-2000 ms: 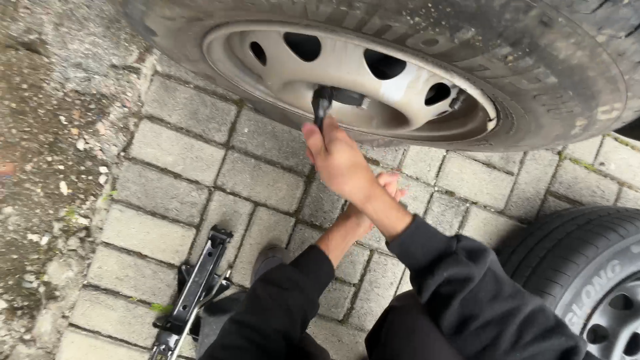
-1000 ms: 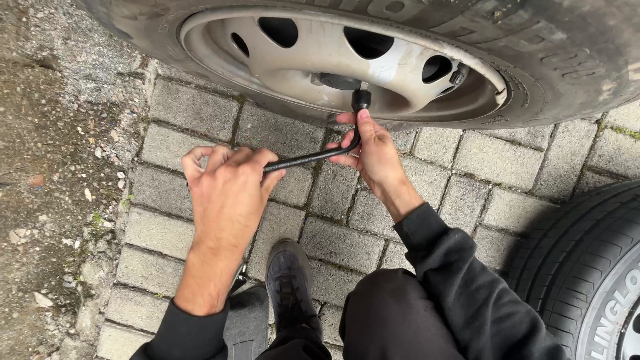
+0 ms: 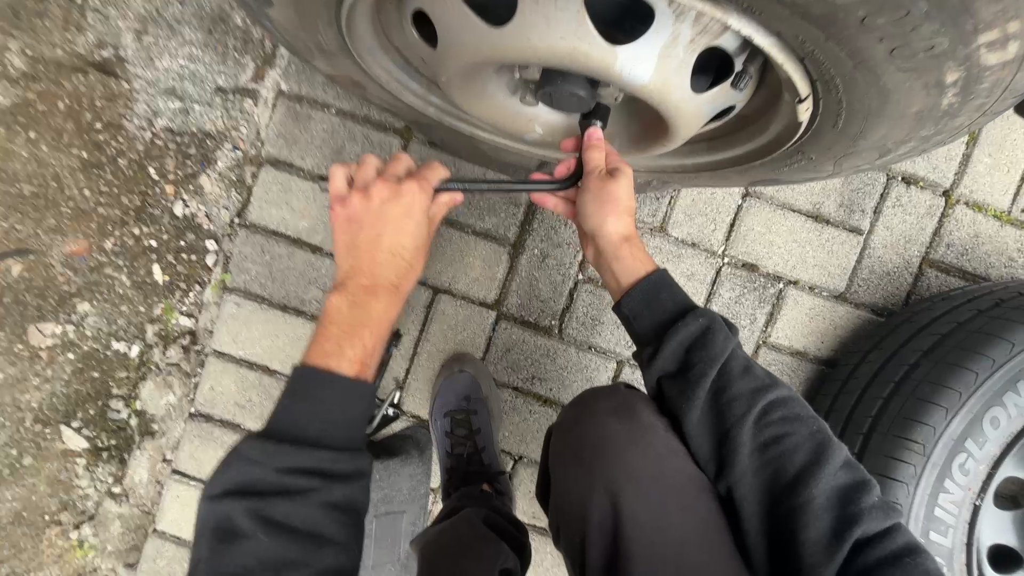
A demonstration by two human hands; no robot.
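A black L-shaped lug wrench (image 3: 504, 186) reaches from my left hand to the hub area of a mounted steel wheel (image 3: 472, 76). My left hand (image 3: 384, 216) is closed over the long arm's outer end. Near the bend, my right hand (image 3: 596, 180) grips the short arm, its thumb just below the socket (image 3: 594, 118). The socket sits at the lower right of the dark center cap (image 3: 566, 90), at a lug position; whether it is fully seated cannot be seen. Other lug heads show beside the cap.
A second wheel with its tire (image 3: 888, 408) lies at the lower right. Partly hidden by my left sleeve is a metal jack (image 3: 386, 408). My shoe (image 3: 466, 424) stands on the grey pavers (image 3: 552, 360). Loose gravel (image 3: 88, 320) borders them on the left.
Two seconds ago my left hand was low and near my right wrist; it now holds the wrench's long arm. Since one second ago, that arm has become more level and the socket sits beside the cap.
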